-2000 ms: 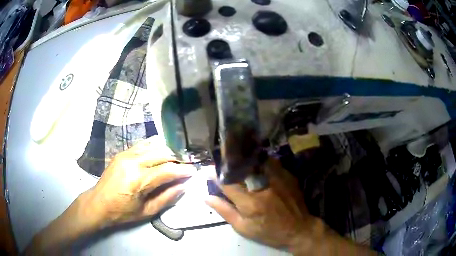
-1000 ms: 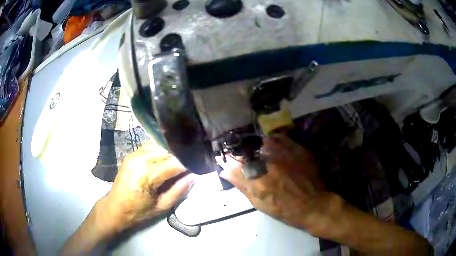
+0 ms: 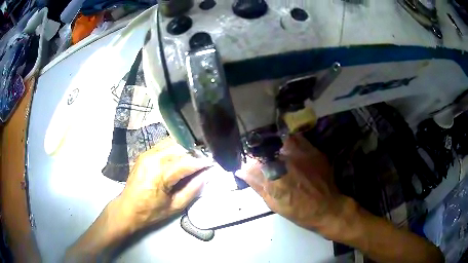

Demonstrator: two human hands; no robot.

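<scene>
A plaid fabric piece (image 3: 134,110) lies on the white table left of the machine head, its lower edge beside my left hand. My left hand (image 3: 167,180) rests with bent fingers just left of the needle area. My right hand (image 3: 297,187) is right of it, fingertips near the needle, partly behind the metal parts. A small dark patch (image 3: 240,182), perhaps a label, shows between the fingertips. The take-up lever guard (image 3: 213,105) and bright glare hide the needle and what the fingers touch.
The white machine arm (image 3: 287,41) spans above my right hand. A yellowish block (image 3: 300,120) sits under it. Dark plaid fabric (image 3: 377,154) lies under the arm. A black pile (image 3: 444,146) and clear plastic (image 3: 449,218) are at right. An orange-brown surface (image 3: 15,169) is at left.
The camera view has shifted, moving the machine in the picture. Both hands stay beside the needle area, and the plaid at left shows little change against the table.
</scene>
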